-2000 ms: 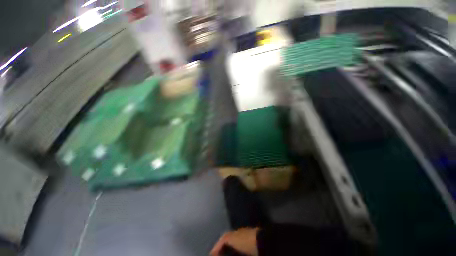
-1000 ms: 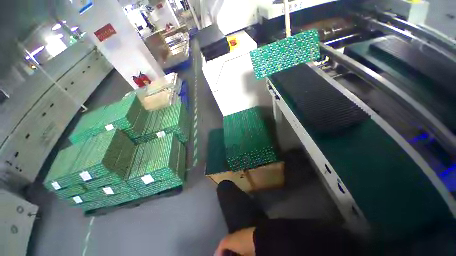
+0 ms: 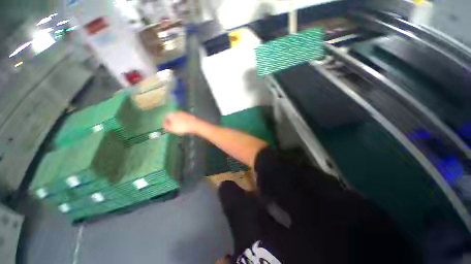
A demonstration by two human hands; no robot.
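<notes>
My right hand (image 3: 178,122) is stretched out to the left, over or in front of the stacked green panels (image 3: 142,160). It is blurred and its fingers look bunched; whether it touches the stacks or holds anything cannot be told. Only a sliver of my left hand (image 3: 224,260) shows at the bottom edge. My right forearm partly hides a green panel stack (image 3: 248,119) on a wooden box (image 3: 232,179). The stacked panels on the left bear white labels.
A conveyor table with a green top (image 3: 361,160) and dark boards (image 3: 325,98) runs along the right. A green PCB panel (image 3: 290,50) leans upright at its far end. A white machine top (image 3: 230,77) stands beyond the box. A white pillar (image 3: 111,49) is behind the stacks.
My right arm has come into view and reaches left across the box. My left hand has moved mostly out at the bottom edge. The view has shifted, and the scene sits slightly further left.
</notes>
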